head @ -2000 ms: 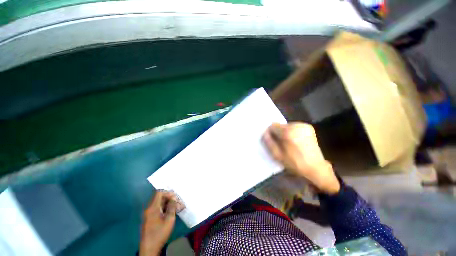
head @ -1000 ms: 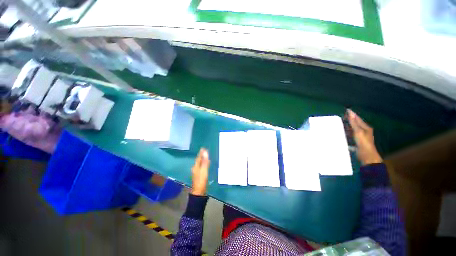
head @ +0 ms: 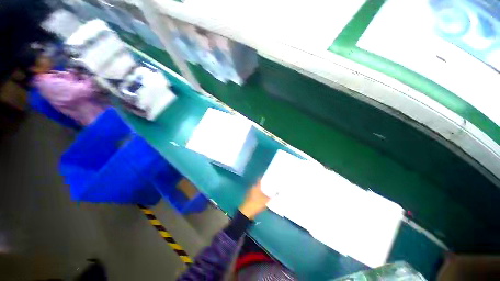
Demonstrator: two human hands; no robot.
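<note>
A row of several white retail boxes (head: 334, 208) stands close together on the teal bench (head: 219, 184), slanting down to the right. My left hand (head: 255, 201) touches the near left end of this row; its fingertips are against or behind the end box, and I cannot tell whether it grips. A separate short block of white boxes (head: 222, 134) stands to the left of the row with a gap between. My right hand is not in view. The picture is blurred.
Open boxes (head: 153, 96) stand at the upper left beside a person in pink (head: 71, 93). Blue bins (head: 109, 164) are below the bench edge, near yellow-black floor tape (head: 167, 236). The dark green conveyor (head: 307, 137) runs behind the boxes, under the white shelf (head: 307, 55).
The view has turned left and tilted. The boxes of the row now stand together without visible gaps. My left hand has come to the row's left end, and my right hand has left the picture.
</note>
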